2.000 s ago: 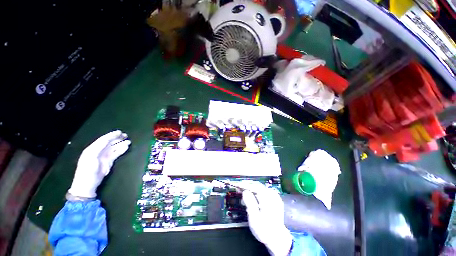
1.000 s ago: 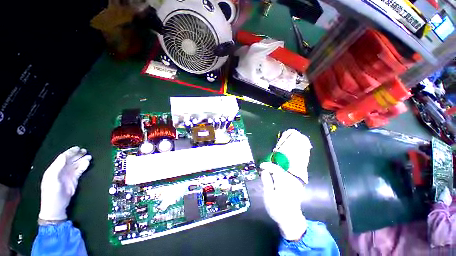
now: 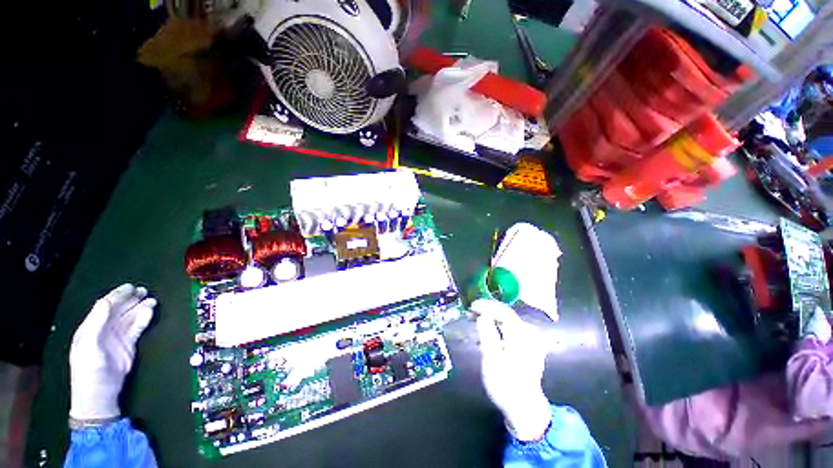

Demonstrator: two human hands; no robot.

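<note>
The green power board point(image 3: 311, 375) lies flat on the dark green mat, slightly turned, with copper coils point(image 3: 216, 259) at its far left and a long white heatsink point(image 3: 333, 297) along its middle. My left hand point(image 3: 109, 352), white-gloved, rests left of the board, empty, with fingers loosely curled and apart. My right hand point(image 3: 511, 366), also gloved, is right of the board. Its fingertips are pinched at the near side of the green cup point(image 3: 501, 285); whether they hold a brush is too small to tell. A thin stick shows at the cup. A white cloth point(image 3: 534, 260) lies beside it.
A panda fan point(image 3: 320, 78) stands behind the board. A black box with white plastic point(image 3: 466, 110) is to its right, then red bins point(image 3: 644, 105). Black crates point(image 3: 64, 137) stand at left. A neighbour's pink sleeve point(image 3: 731, 402) and another board point(image 3: 806, 270) are at right.
My right hand has moved off the board to the cup at its right. The view has shifted, so the bench things appear further left. My left hand remains beside the board, empty.
</note>
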